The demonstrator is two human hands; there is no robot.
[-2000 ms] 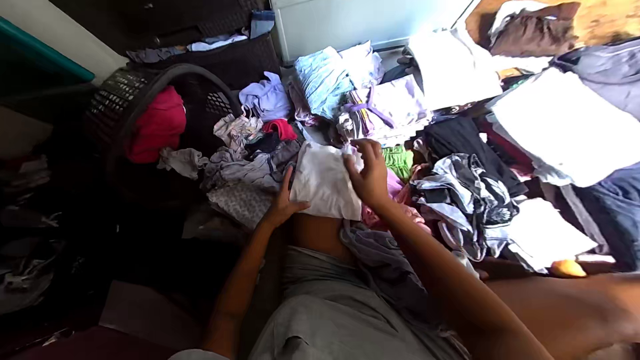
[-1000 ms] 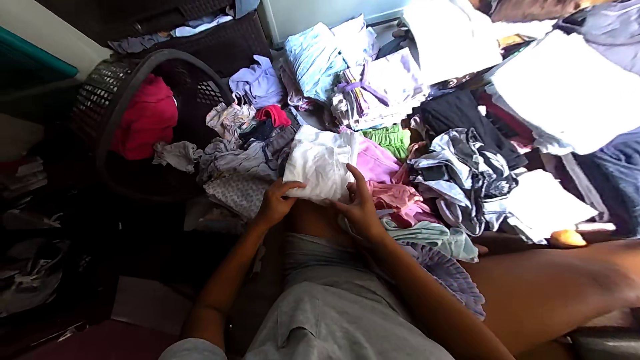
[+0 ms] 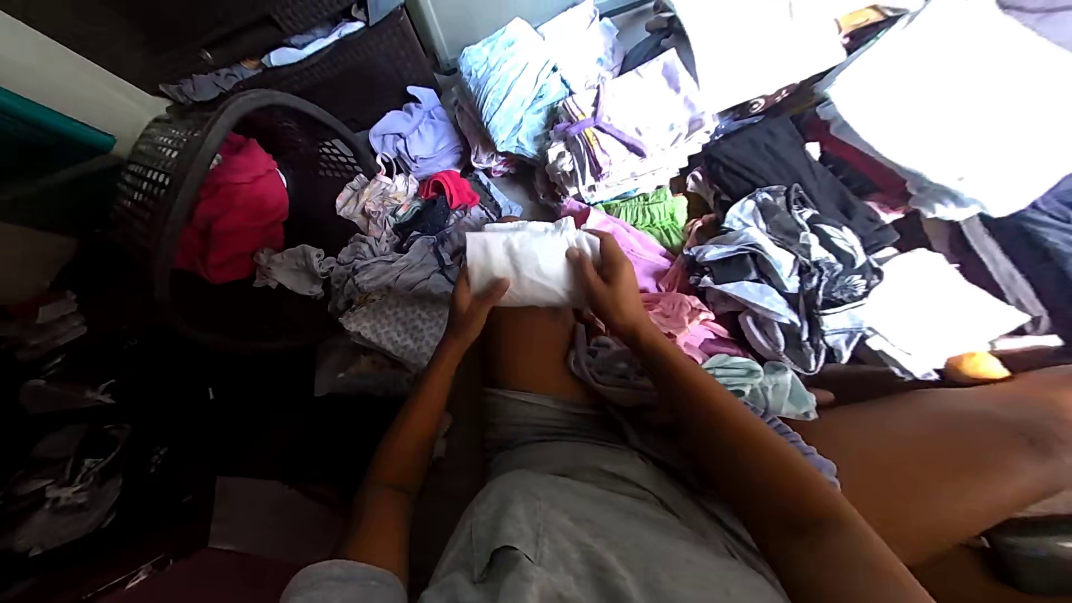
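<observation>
A white cloth garment (image 3: 536,266), folded into a compact rectangle, is held above my thigh between both hands. My left hand (image 3: 476,306) grips its lower left corner, with the thumb on top. At its right end, my right hand (image 3: 610,280) holds it with the thumb on the front and the fingers partly hidden behind. Grey garments (image 3: 402,268) lie rumpled just left of the cloth. A pink garment (image 3: 632,247) and a green one (image 3: 649,216) lie to the right of it.
A dark plastic laundry basket (image 3: 180,193) lies tipped at the left with a red garment (image 3: 239,209) inside. Folded clothes (image 3: 624,126) are stacked ahead. A black-and-white garment (image 3: 787,268) and large white cloths (image 3: 963,100) spread at the right. A dark woven container (image 3: 368,75) stands behind.
The white garment was a larger, flatter piece in the earlier frames and is now a smaller folded rectangle. My right hand has come down from its upper edge to its right end.
</observation>
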